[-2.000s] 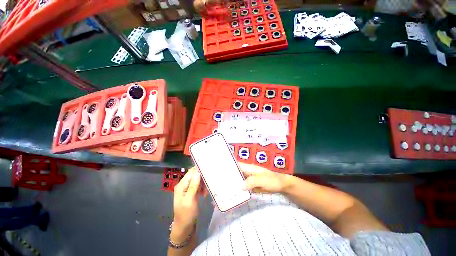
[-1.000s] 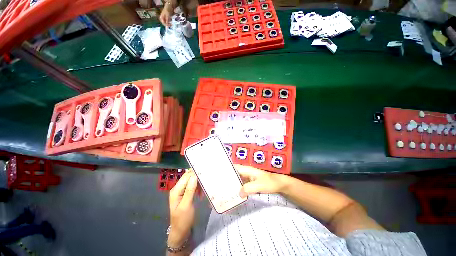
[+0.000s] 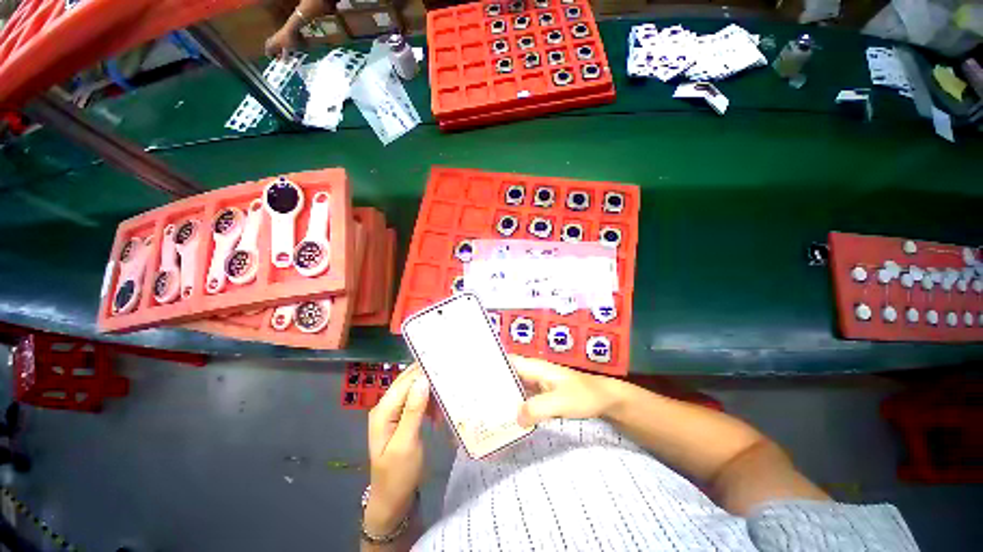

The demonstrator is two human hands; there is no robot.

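A smartphone (image 3: 467, 377) with a pale screen is held tilted above the bench's front edge. My left hand (image 3: 397, 437) is at its left edge, a bracelet at the wrist. My right hand (image 3: 561, 390) grips its right side, the thumb over the screen's lower right. Behind the phone, a red-orange foam tray (image 3: 444, 218) holds several silver parts with dark round centres; some left pockets are empty. A pinkish-white handwritten label (image 3: 544, 275) lies across the tray. The phone covers the tray's lower left part.
Left, stacked foam trays (image 3: 226, 309) hold white long-handled parts. Right, a foam board (image 3: 900, 315) carries white round wired parts. At the back are another filled tray (image 3: 464, 81), white flat parts (image 3: 690, 52) and a plastic bag (image 3: 385, 102). Another person's hand (image 3: 286, 38) is at back left.
The phone stays in both my hands, nearly still. The view has shifted slightly. The other person's hand has moved left, away from the bag, near white sheets at the back left.
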